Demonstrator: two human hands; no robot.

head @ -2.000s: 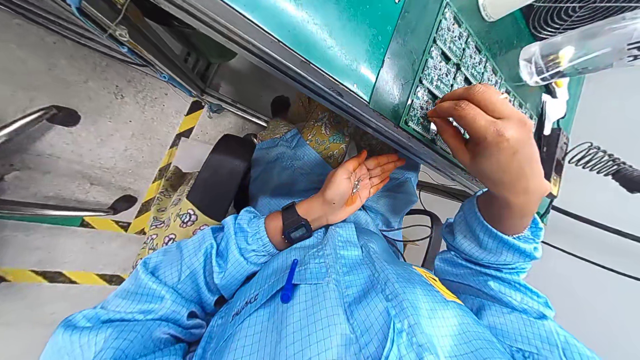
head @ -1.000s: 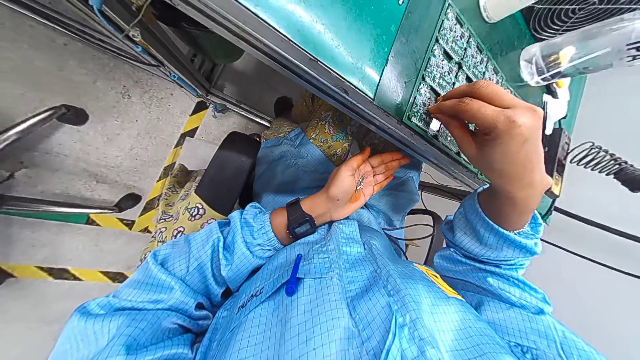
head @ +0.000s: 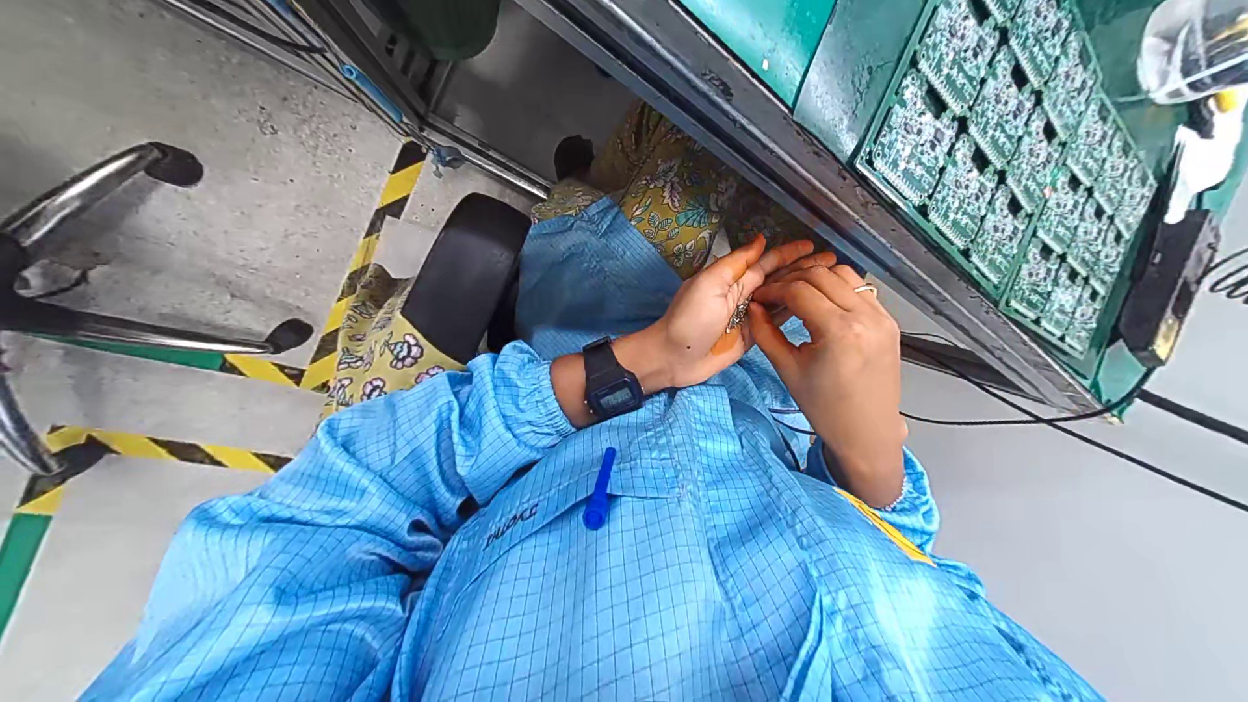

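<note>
My left hand (head: pixel 707 317), with a black digital watch on the wrist, is palm up below the bench edge and holds a small heap of tiny metal parts (head: pixel 738 315). Fingertips of my right hand (head: pixel 829 336) touch the heap in that palm; a ring is on one finger. Whether a part is pinched between them cannot be seen. Up on the bench to the right lies a panel of green printed circuit boards (head: pixel 1004 156), in rows and dense with small components.
The metal-edged bench (head: pixel 780 175) with a green mat crosses the upper right. A clear plastic container (head: pixel 1185 54) and a black bar-shaped object (head: pixel 1165 292) stand beyond the panel. Black cables (head: pixel 1033 419) hang at right. A chair base (head: pixel 146 331) is on the floor at left.
My right hand has moved from above the circuit board panel down to my left palm. The small white piece seen at its fingertips one second ago is no longer visible there. The view has shifted.
</note>
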